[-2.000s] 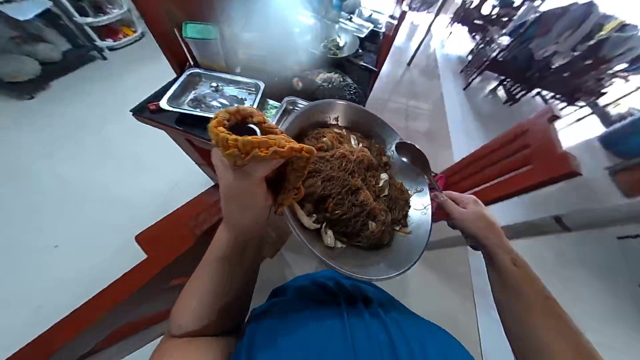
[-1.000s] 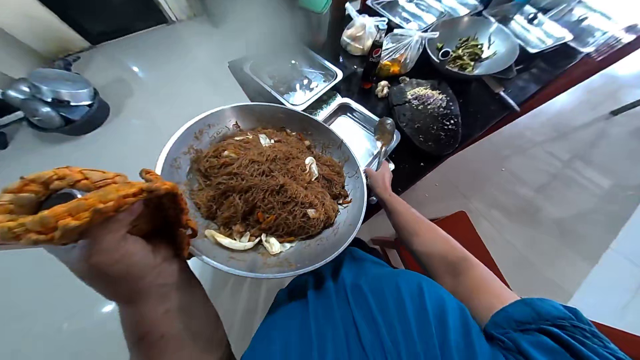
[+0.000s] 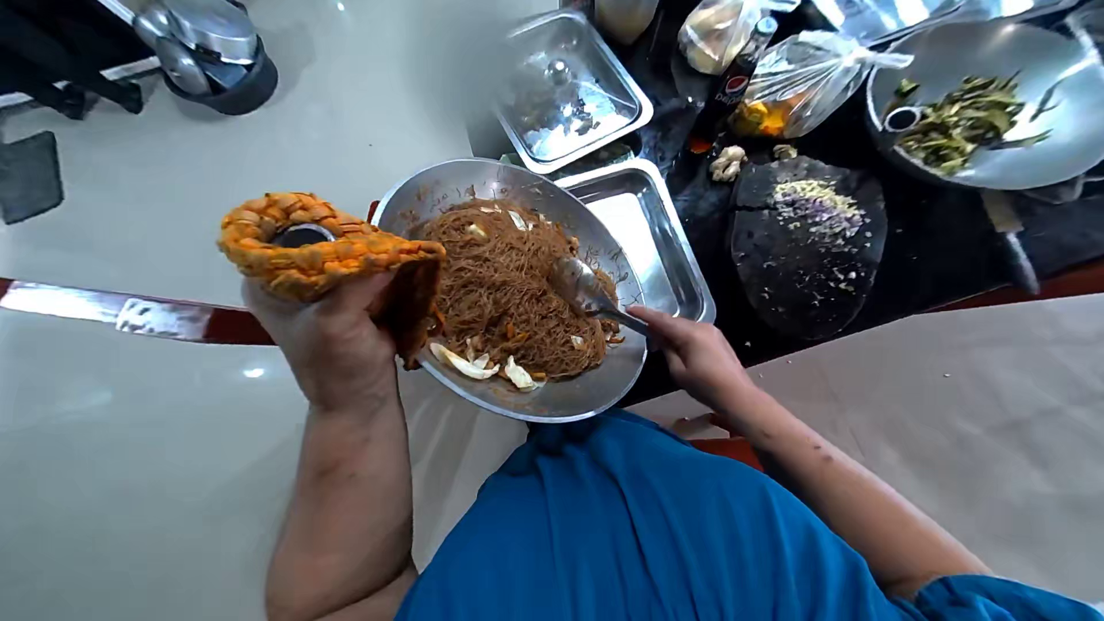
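Note:
My left hand (image 3: 332, 332) is closed around an orange woven potholder (image 3: 302, 250), which wraps the handle of a metal wok (image 3: 561, 410); the handle's hollow end shows through it. Brown noodles (image 3: 492, 276) with pale vegetable pieces (image 3: 466, 362) lie in the wok. In my right hand (image 3: 699, 349) is a metal spoon (image 3: 582, 285), its bowl resting on the noodles at their right side. Beside and partly beneath the wok's right rim sits a rectangular steel tray (image 3: 686, 267).
Another steel tray (image 3: 634, 108) lies beyond the wok. On the dark counter are a stone slab (image 3: 776, 285) with chopped bits, a knife (image 3: 1009, 237), a Pepsi bottle (image 3: 733, 82), tied plastic bags (image 3: 802, 78) and a pan of green vegetables (image 3: 1069, 112). A red rail (image 3: 233, 326) runs at left.
The view has turned strongly. The spoon, over the tray by the wok's right rim one second ago, is now in over the noodles. The wok is now close against the trays.

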